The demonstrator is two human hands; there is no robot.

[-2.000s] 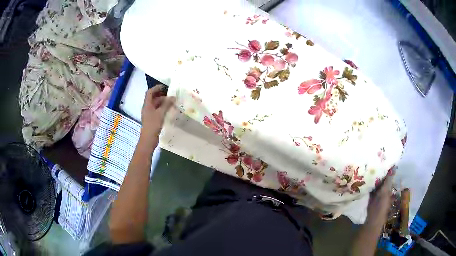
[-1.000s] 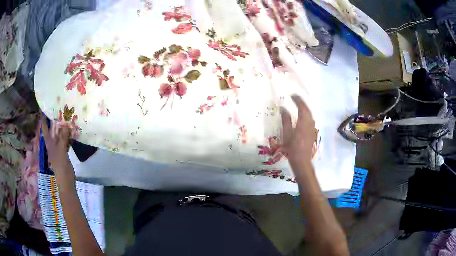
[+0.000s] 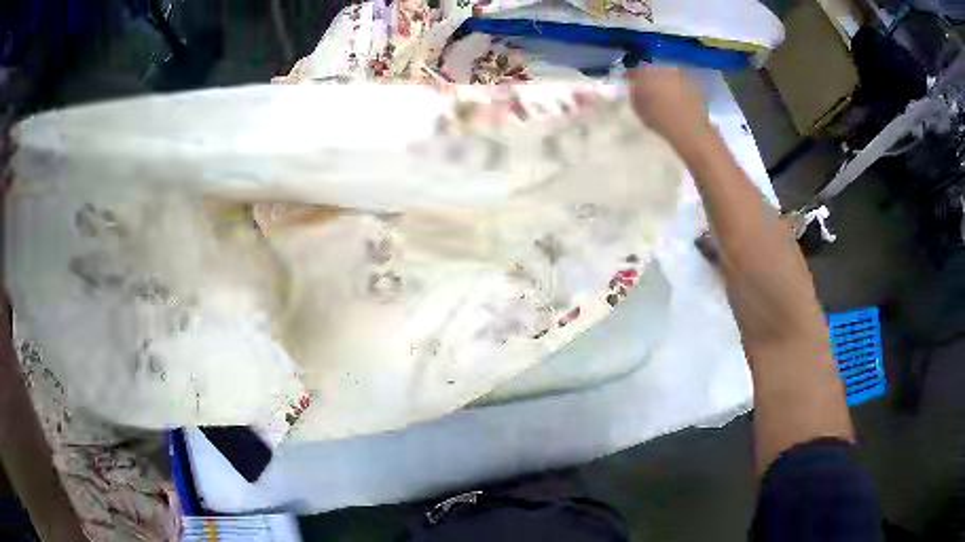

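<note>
The floral garment, cream-white with red-pink flowers, is lifted and blurred above the padded board. The board's rounded right end shows below the cloth. My right hand is closed on the garment's far right corner, arm stretched forward. My left forearm runs up the left edge; the left hand itself is cut off by the picture's edge.
The white pressing table has a dark flat rectangle at its near left. A narrow padded board with a blue edge lies behind. A blue slotted basket is at right. Floral cloth and striped cloth lie lower left.
The garment has come up off the board and spread out in the air. My right hand has moved far forward and closed on its corner. My left hand has gone out of the left edge.
</note>
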